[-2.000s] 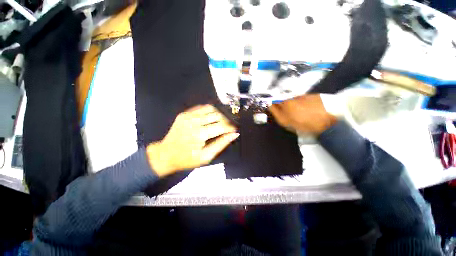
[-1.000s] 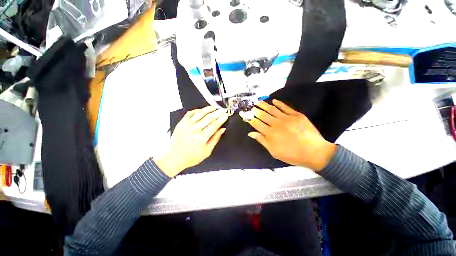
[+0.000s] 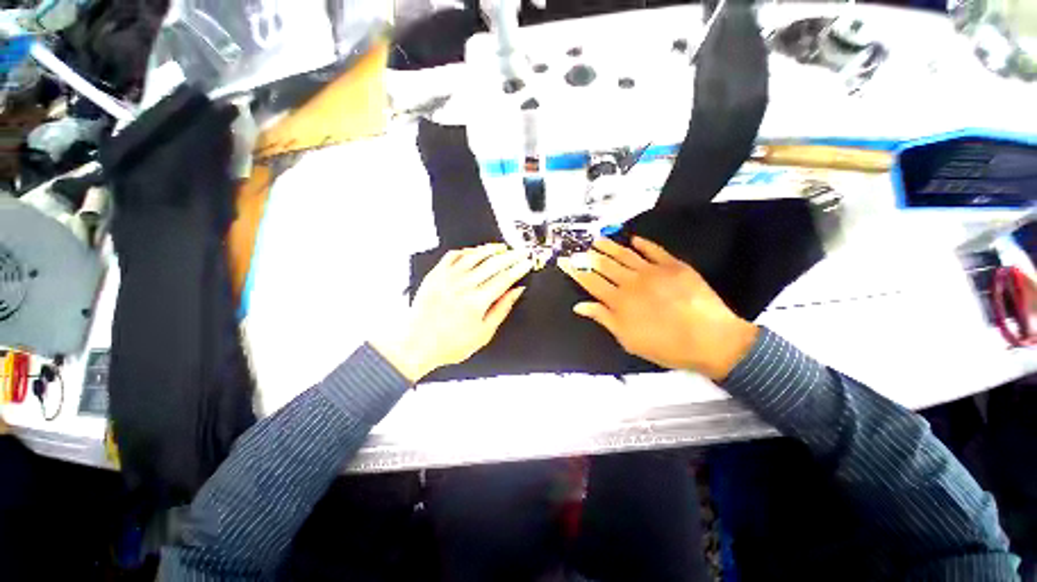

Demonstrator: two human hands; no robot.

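A black cloth panel lies on the white table under the presser foot and needle of the white sewing machine. My left hand lies flat on the cloth just left of the foot, fingertips near it. My right hand lies flat on the cloth just right of the foot, fingers slightly spread. Neither hand pinches the cloth visibly. Part of the panel extends right past my right hand, and a narrower part extends behind the machine's left side.
A long stack of black cut pieces hangs over the table's left. Brown paper and a clear plastic bag lie behind it. A black strip hangs over the machine. A wooden stick, control panel and red handles are at right.
Over two seconds the cloth has turned, now spreading right, and my right hand has come flat onto it. In the last second both hands have stayed nearly still beside the foot; the view has shifted slightly.
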